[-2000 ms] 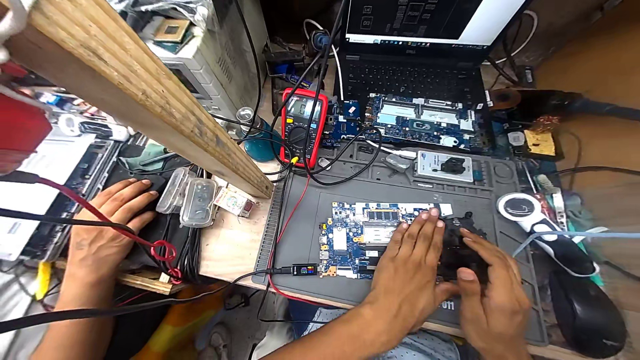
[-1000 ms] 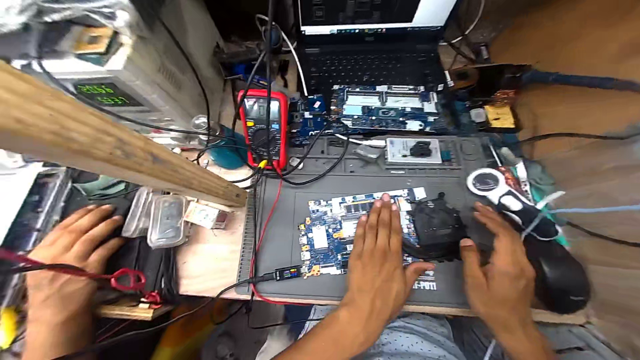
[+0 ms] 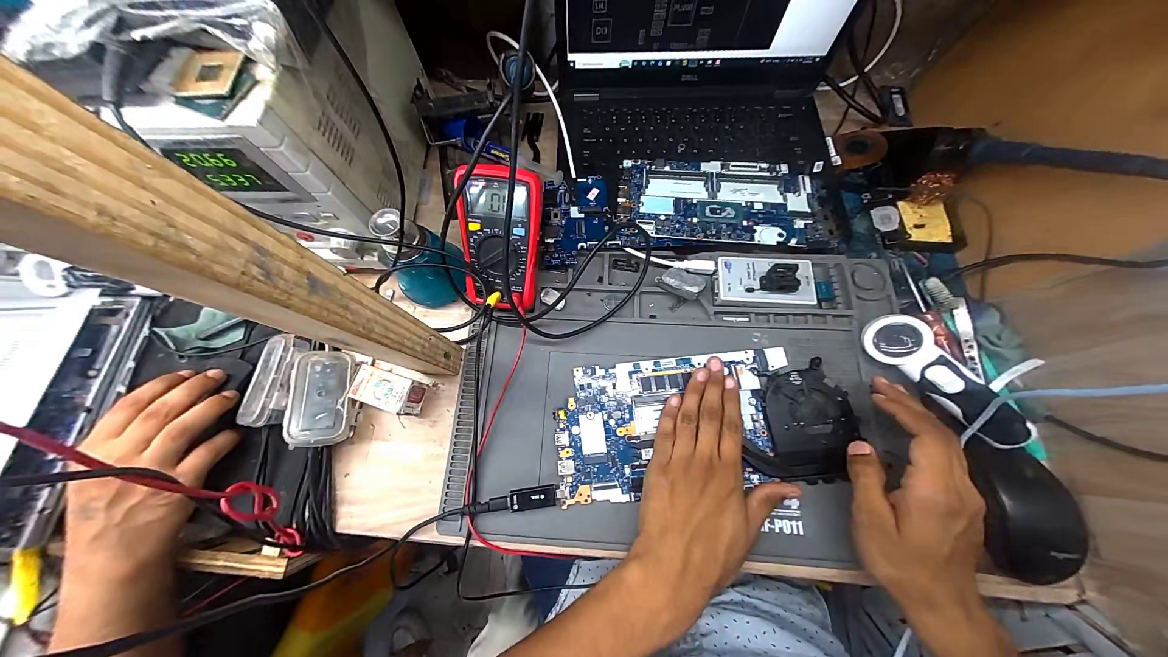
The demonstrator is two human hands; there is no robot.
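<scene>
My left hand (image 3: 698, 474) lies flat, palm down, over the middle of a blue laptop motherboard (image 3: 593, 433) on a grey repair mat (image 3: 520, 365). At the board's right end sits a black cooling fan (image 3: 810, 415), with a dark heat pipe running under my left hand. My right hand (image 3: 922, 511) is just right of the fan, fingers apart, its thumb tip at the fan's edge; whether it touches is hard to tell. A black USB tester plug (image 3: 532, 498) is at the board's left edge.
A red multimeter (image 3: 498, 237), a second motherboard (image 3: 721, 205) and a laptop (image 3: 693, 128) stand behind. A magnifier (image 3: 899, 342) and a black mouse (image 3: 1031, 511) lie right. Left are a wooden post (image 3: 228, 228), plastic boxes (image 3: 319, 397), a bench power supply (image 3: 237, 164) and another person's hand (image 3: 160, 438).
My right hand was over the fan two seconds ago; it has moved off to the right, uncovering it. My left hand remains flat on the board. The view has shifted.
</scene>
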